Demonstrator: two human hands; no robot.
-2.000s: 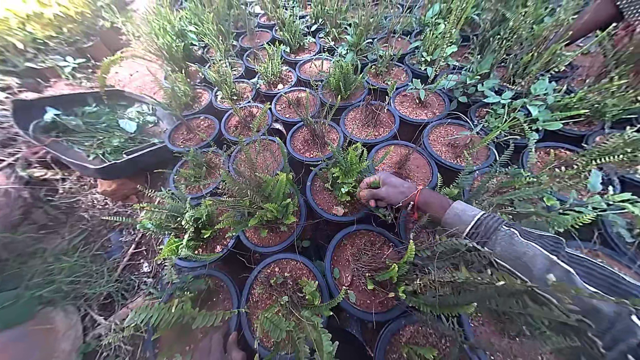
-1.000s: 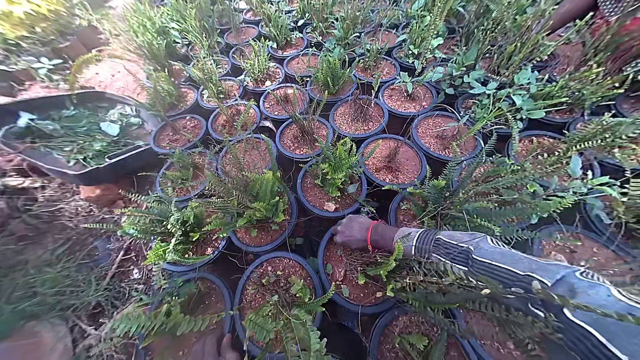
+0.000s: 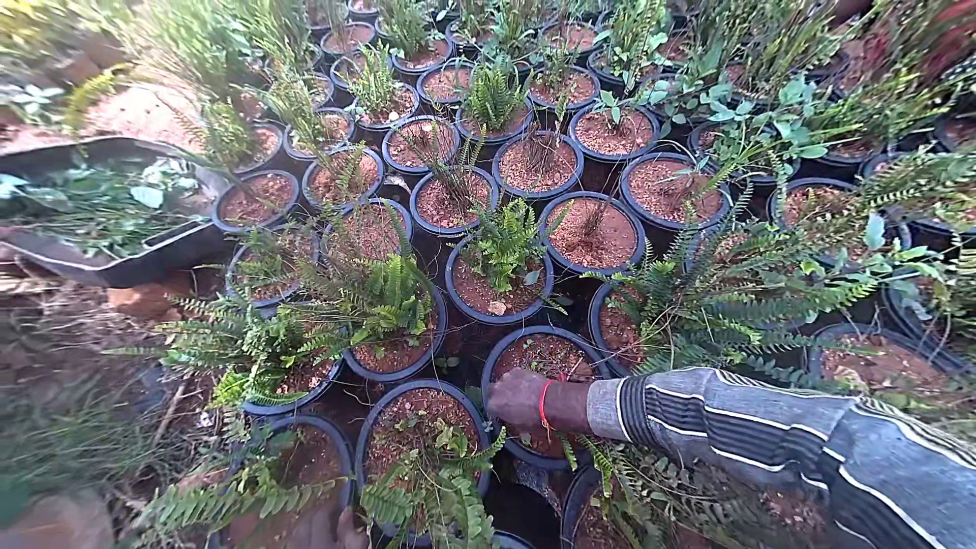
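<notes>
My right hand (image 3: pixel 518 400), with a red thread at the wrist and a striped grey sleeve, is down at the left inner rim of a black plastic pot (image 3: pixel 545 334) of reddish soil. Its fingers are hidden, so what they hold cannot be told. My left hand (image 3: pixel 347 530) shows only in part at the bottom edge, low between a potted fern (image 3: pixel 431 480) and another black pot (image 3: pixel 335 435); fronds and blur hide its fingers. Just beyond the right hand stands a pot with a small bright green fern (image 3: pixel 503 248).
Rows of black pots with ferns and thin-stemmed plants stand close together ahead and to the right. A black tray (image 3: pixel 122 267) of cut greenery lies at the left, by a brick-like lump (image 3: pixel 149 299). Dry litter (image 3: pixel 69 351) covers the ground at the left.
My right hand has moved from the small bright green fern down to the nearer pot, and now sits at that pot's left side. The left hand stays low at the bottom edge.
</notes>
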